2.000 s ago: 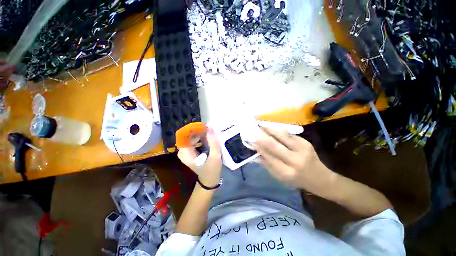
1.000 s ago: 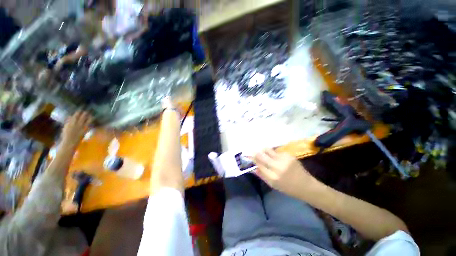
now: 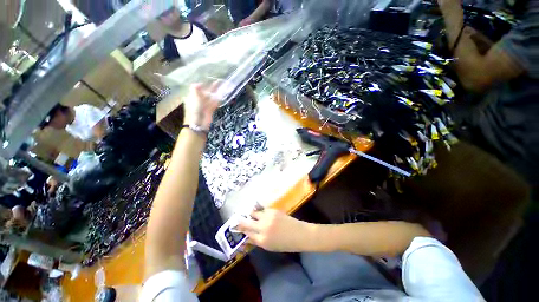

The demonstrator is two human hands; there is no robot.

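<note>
My right hand (image 3: 269, 229) holds a white plastic housing (image 3: 226, 239) with a dark square face, low at the bench's front edge. A white stick-like part (image 3: 208, 250) extends left from it. My left arm is stretched far forward over the bench. My left hand (image 3: 203, 105) has its fingers on the near edge of a raised clear plastic sheet or bin (image 3: 236, 56) and appears to grip it; finger detail is blurred. White small parts (image 3: 230, 177) and darker parts (image 3: 236, 127) lie heaped beyond the housing.
A black pocketed tray (image 3: 204, 218) lies partly under my left arm. A black glue gun (image 3: 324, 154) with a pale stick is on the bench's right. Cable leads (image 3: 354, 76) are heaped behind it. Another person's arm (image 3: 473, 59) is at upper right. More people are at left.
The view has swung and tilted up. My left hand has left the housing and reached forward; the clear plastic now stands beyond the parts heaps. My right hand still holds the housing.
</note>
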